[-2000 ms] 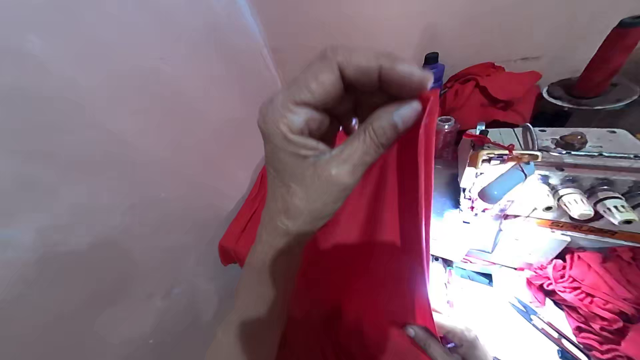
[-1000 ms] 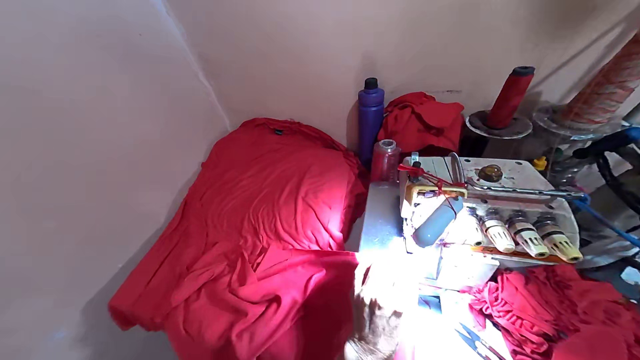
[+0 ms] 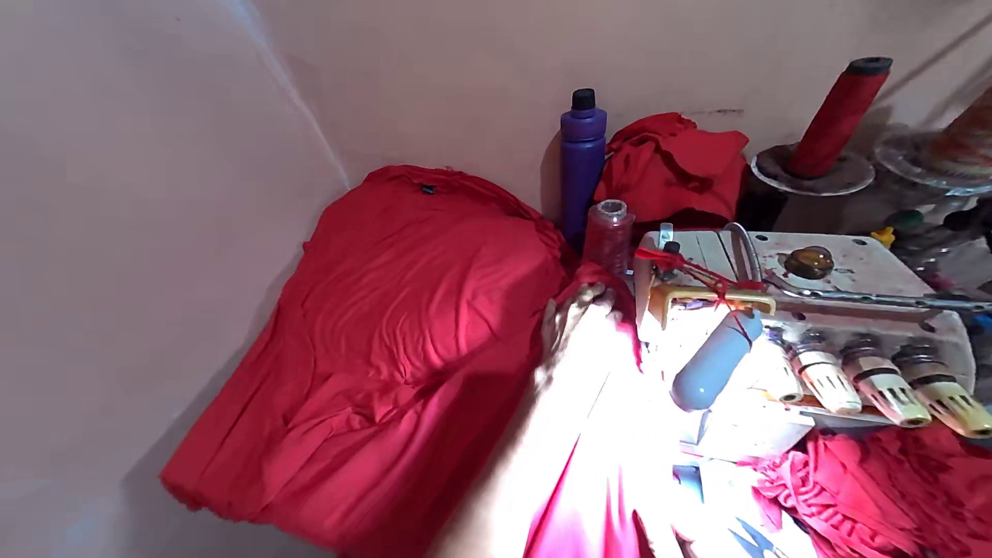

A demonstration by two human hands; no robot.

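My left hand (image 3: 580, 318) reaches up from the bottom edge, its fingers closed on a bunched red cloth (image 3: 597, 280) beside the sewing machine. The cloth hangs down along the forearm to the bottom of the view, partly washed out by glare. Left of the hand lies a large heap of red knit garments (image 3: 418, 287), with a small dark label near its top edge. To the right stands a worn white overlock sewing machine (image 3: 845, 271) with several tension dials and a blue-grey cylinder tied on with red thread. I cannot make out my right hand in the glare at the bottom.
A purple bottle (image 3: 583, 167) and a clear-topped thread cone (image 3: 610, 236) stand behind the hand. More red fabric (image 3: 678, 170) lies against the wall. A red thread cone (image 3: 841, 116) sits on a round holder. Crumpled red cloth (image 3: 876, 488) and metal snips (image 3: 752, 539) are at lower right.
Two seconds ago my left hand held a red cloth up close to the camera. Since one second ago, a hand with red cloth has come up beside the thread cone. The view has shifted.
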